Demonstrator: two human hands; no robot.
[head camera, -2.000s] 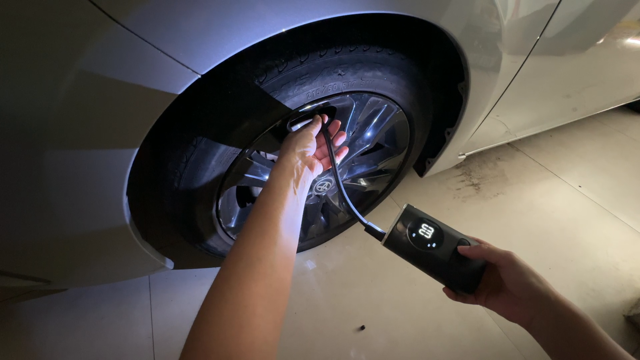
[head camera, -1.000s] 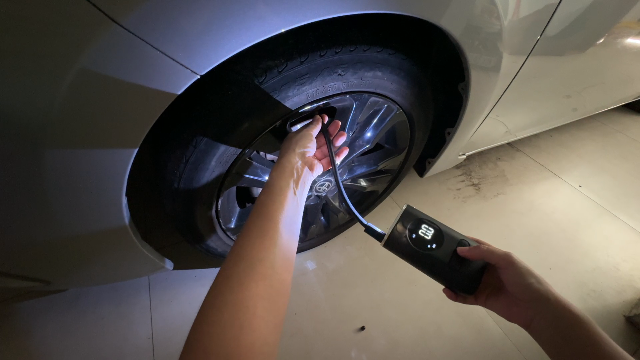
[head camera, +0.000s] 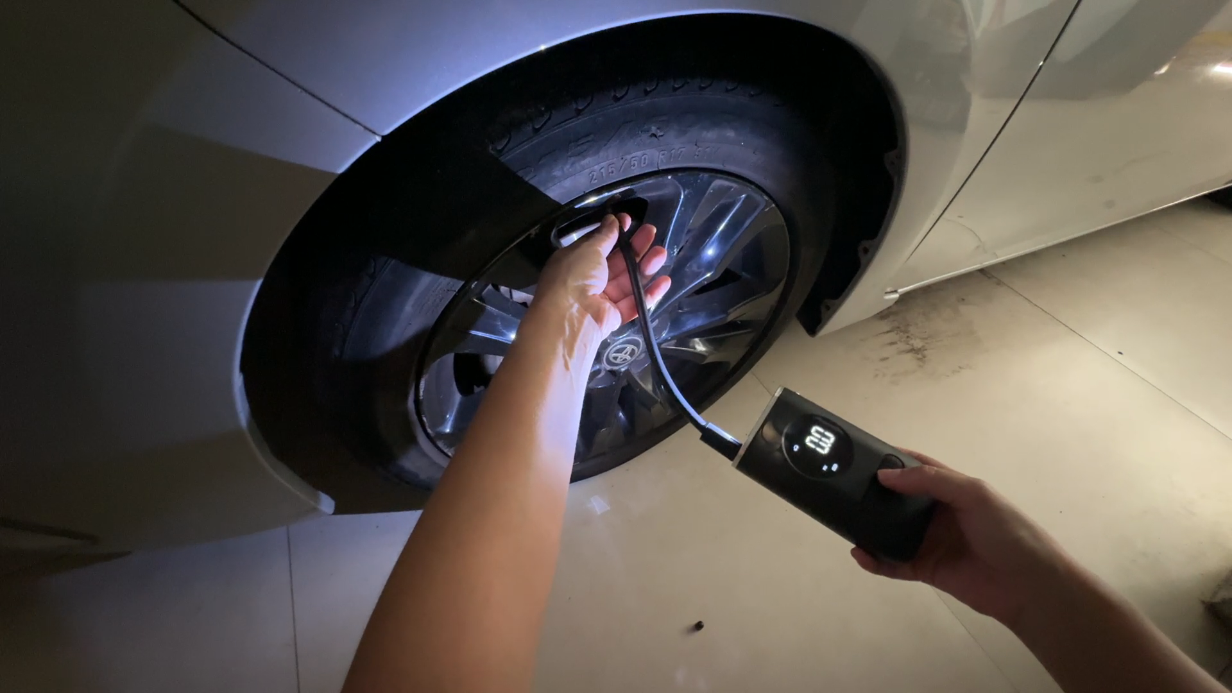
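My left hand (head camera: 606, 269) pinches the upper end of a black air hose (head camera: 647, 337) at the top of the wheel rim, between thumb and forefinger, with the other fingers loosely curled. The hose's tip and the valve are hidden behind the fingers. From there the hose bends down to a black portable tire inflator (head camera: 835, 472) with a lit display reading 0.0. My right hand (head camera: 948, 525) grips the inflator's lower end, its thumb on the control button. Behind my left hand is the dark multi-spoke alloy wheel (head camera: 712, 241) with its black tire (head camera: 616, 135).
The silver car's fender (head camera: 462, 48) arches over the tire, and its side sill (head camera: 1059, 245) runs to the right. A small black cap-like piece (head camera: 699, 627) lies on the tiled floor (head camera: 616, 577). Part of a dark object (head camera: 1220, 602) shows at the right edge.
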